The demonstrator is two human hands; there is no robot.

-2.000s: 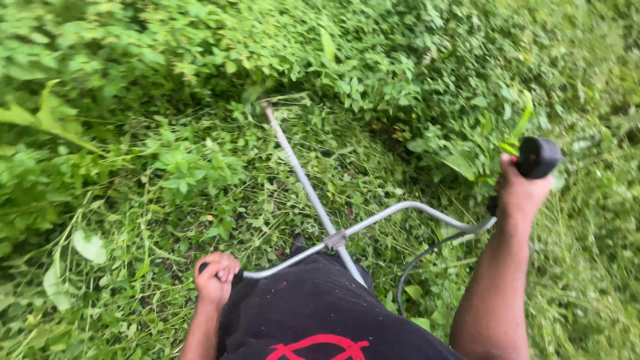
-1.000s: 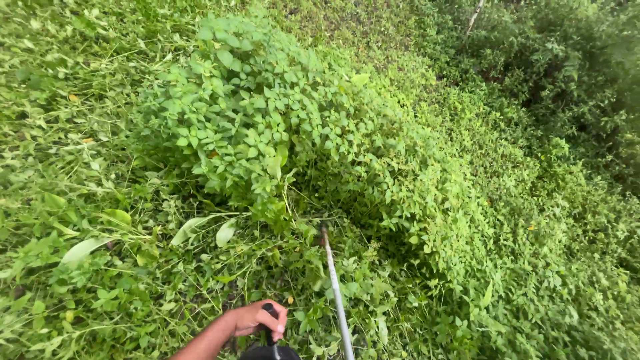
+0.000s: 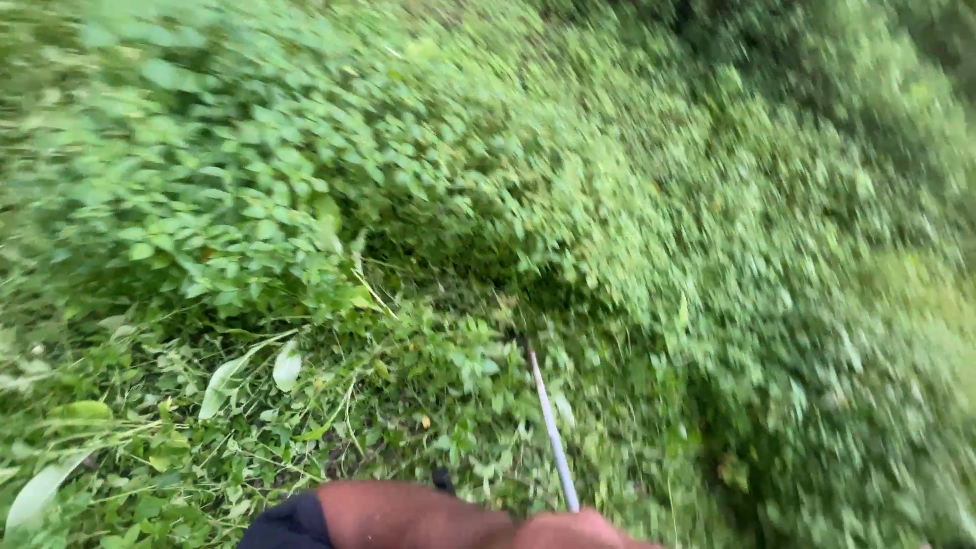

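My left arm [image 3: 412, 515] comes out of a dark sleeve [image 3: 286, 524] and crosses the bottom edge, blurred. Its far end lies at the lower part of the brush cutter's metal shaft [image 3: 553, 435]; the fingers of my left hand cannot be made out. A short black piece [image 3: 442, 479], perhaps a grip end, shows just above the arm. The shaft slants up to a dark tip [image 3: 523, 339] among low plants, where the cutting head is hidden. My right hand is out of view.
Dense leafy plants [image 3: 252, 175] rise ahead and slope down to the right. Cut stems and broad pale leaves [image 3: 225, 385] lie at the lower left. Darker bushes [image 3: 793, 69] stand at the upper right.
Two seconds ago both hands were on the handlebar grips; my right hand has left view. My left arm now reaches across toward the shaft. The view has shifted.
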